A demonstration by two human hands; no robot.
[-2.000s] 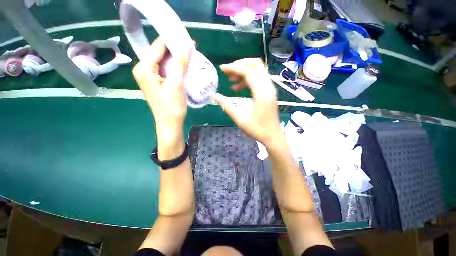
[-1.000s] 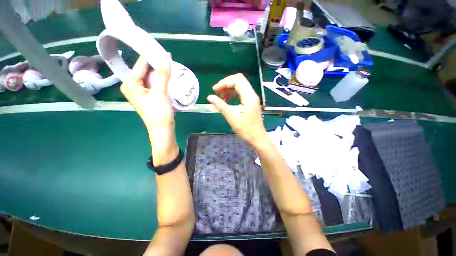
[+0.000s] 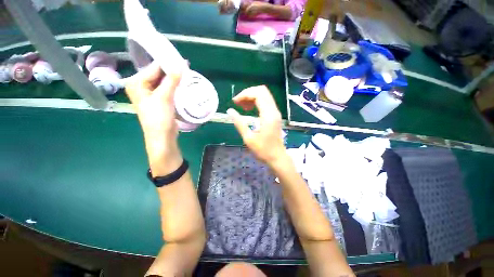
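My left hand (image 3: 151, 100) holds a white and pink headset by its headband (image 3: 157, 46), raised above the far edge of the near bench. A round white ear cup (image 3: 196, 97) with a printed ring faces me, and a bit of pink cushion shows below it. My right hand (image 3: 259, 121) is just right of the ear cup, not touching it, with thumb and fingers apart. I see nothing held in it. The grey mat in clear plastic (image 3: 244, 205) lies below my hands.
White cloths (image 3: 346, 167) and dark grey foam sheets (image 3: 444, 200) lie at right. Beyond are a blue tray (image 3: 346, 73), scissors (image 3: 314, 105), a white jar (image 3: 339, 89) and a translucent bottle (image 3: 381, 106). More headphones (image 3: 103, 70) lie at left behind a grey post. A person's hands (image 3: 265, 9) show opposite.
The headset has turned so that the ear cup faces me more fully and pink shows beneath. My right hand has moved away from the cup. The other person's hands have come into view.
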